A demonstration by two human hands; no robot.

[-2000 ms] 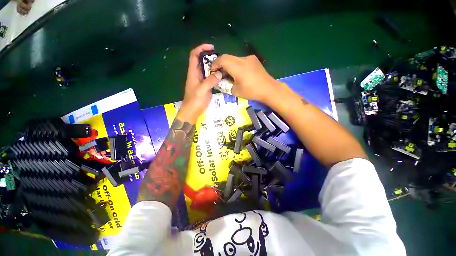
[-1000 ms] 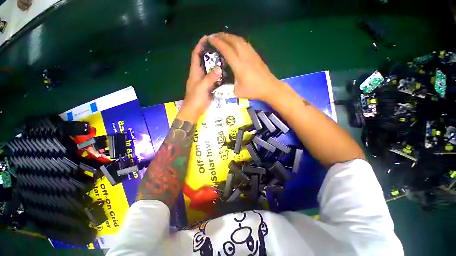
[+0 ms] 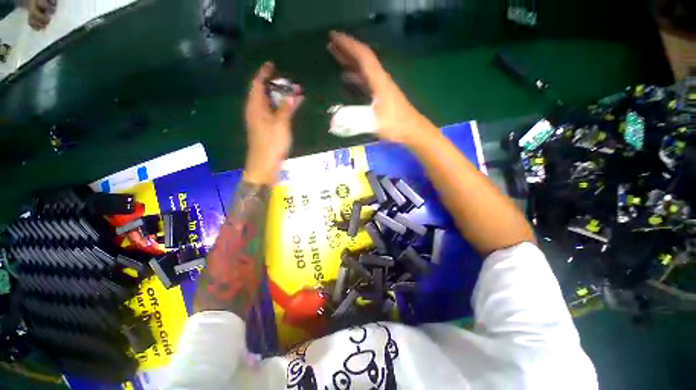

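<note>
My left hand (image 3: 269, 118) holds a small circuit board assembly (image 3: 285, 93), pale and dark and blurred, in its fingertips above the green surface. My right hand (image 3: 378, 95) is apart from it to the right, blurred, with its fingers spread. A white piece (image 3: 352, 120) is at the thumb side of my right hand; I cannot tell if it is held or worn on the thumb. Loose black case parts (image 3: 389, 228) lie in a pile on the blue and yellow printed carton sheet (image 3: 290, 221), near my body.
Stacked black case parts (image 3: 69, 259) stand at the left, beside a red item (image 3: 137, 232). Another red item (image 3: 305, 303) lies near my body. Circuit boards with black leads (image 3: 603, 183) are heaped at the right. Another person's hand (image 3: 40, 11) shows at the top left.
My hands have moved apart: the left went left with the assembly, the right let go of it and opened. More boards show along the top edge of the green surface.
</note>
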